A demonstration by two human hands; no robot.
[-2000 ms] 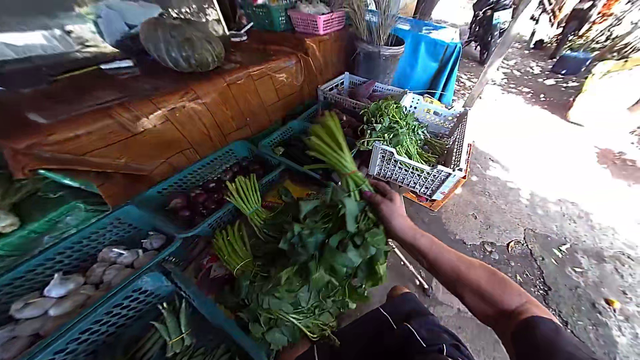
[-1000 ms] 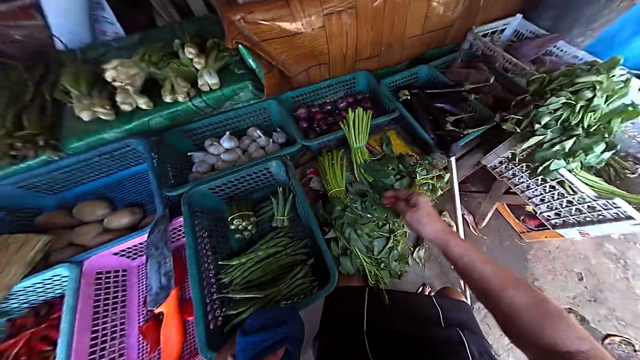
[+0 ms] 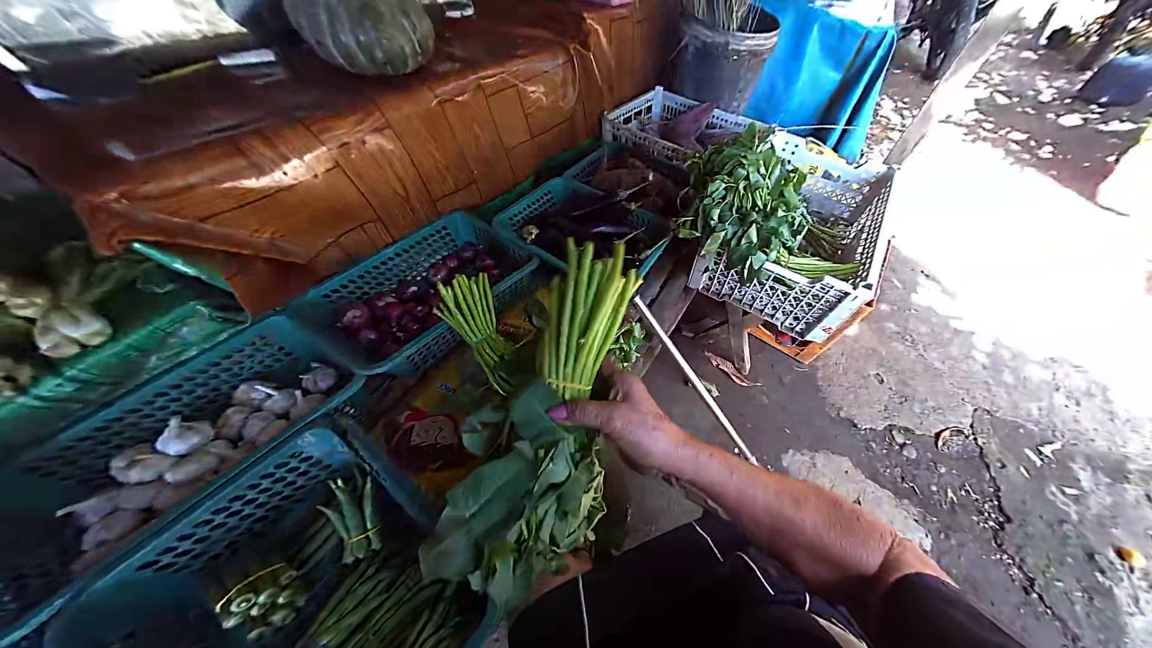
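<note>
My right hand [image 3: 625, 418] is closed round a banded bunch of leafy greens [image 3: 585, 333], its cut green stems pointing up and its leaves hanging below. Just left of it, a second bunch of greens [image 3: 475, 328] stands with its stems upright. Behind are red onions [image 3: 396, 310] in a teal plastic basket [image 3: 432, 243] and eggplants [image 3: 594, 220] in another. More leafy greens [image 3: 751, 198] lie over a white plastic crate [image 3: 783, 301]. My left hand cannot be made out; a bit of skin shows under the hanging leaves, too covered to identify.
Garlic bulbs [image 3: 184, 436] fill a teal basket at left; okra [image 3: 256, 598] and long beans [image 3: 396, 603] lie in the nearer basket. A squash [image 3: 364, 31] rests on the brown-covered table [image 3: 360, 153]. A thin pale stick [image 3: 697, 382] slants beside the baskets. A bucket [image 3: 724, 58] stands behind.
My right hand, over the pile of greens one second ago, now holds a bunch raised. Fewer greens show in the pile than before. The view has swung to the right.
</note>
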